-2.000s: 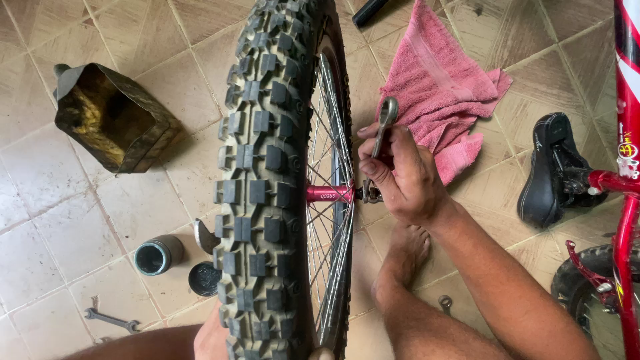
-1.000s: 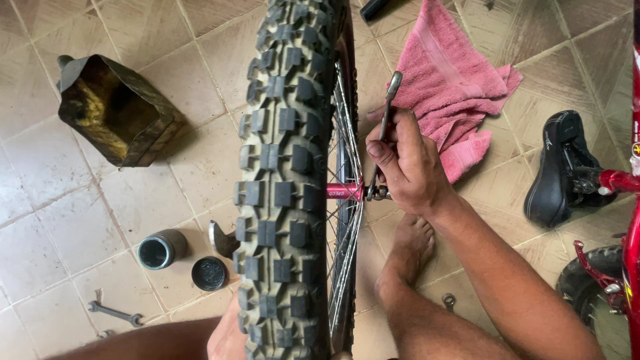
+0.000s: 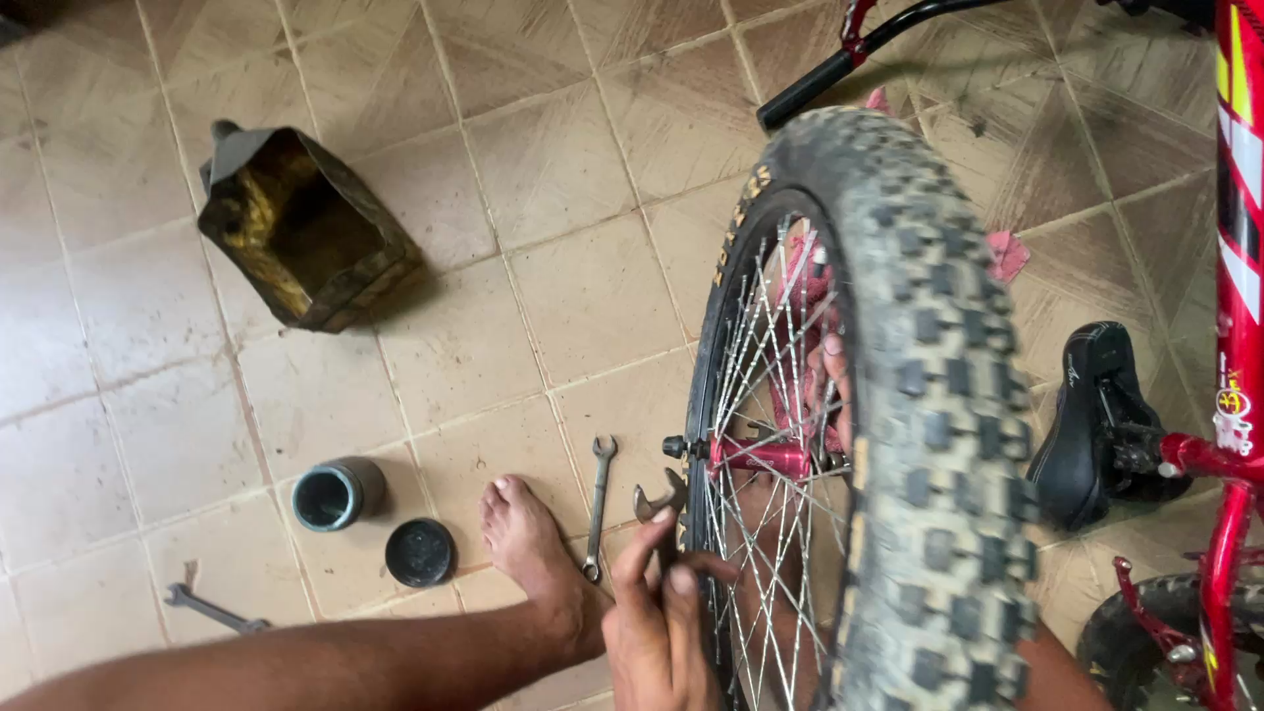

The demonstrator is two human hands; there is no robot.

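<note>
A bicycle wheel with a knobby tyre (image 3: 933, 415) stands upright, its red hub (image 3: 760, 458) and spokes showing from the side. Left of the rim, my left hand (image 3: 657, 612) holds an open-end wrench (image 3: 664, 499), its jaw just below the black axle end (image 3: 681, 446). Beyond the spokes, my right hand (image 3: 834, 380) is mostly hidden by the tyre, near the hub's far end; what it holds cannot be seen. Part of a pink towel (image 3: 810, 267) shows through the spokes.
A combination wrench (image 3: 599, 509) lies beside my foot. Another wrench (image 3: 215, 607), an open jar (image 3: 326, 496), its black lid (image 3: 420, 553) and a cut-open container (image 3: 306, 232) are on the tiles. A bicycle saddle (image 3: 1086, 425) and red frame (image 3: 1239, 247) stand right; a handlebar (image 3: 805, 91) lies above.
The wheel has turned and moved right, showing its spokes and near axle end. My left hand has come into fuller view with its wrench; my right hand is now behind the wheel. The view has shifted.
</note>
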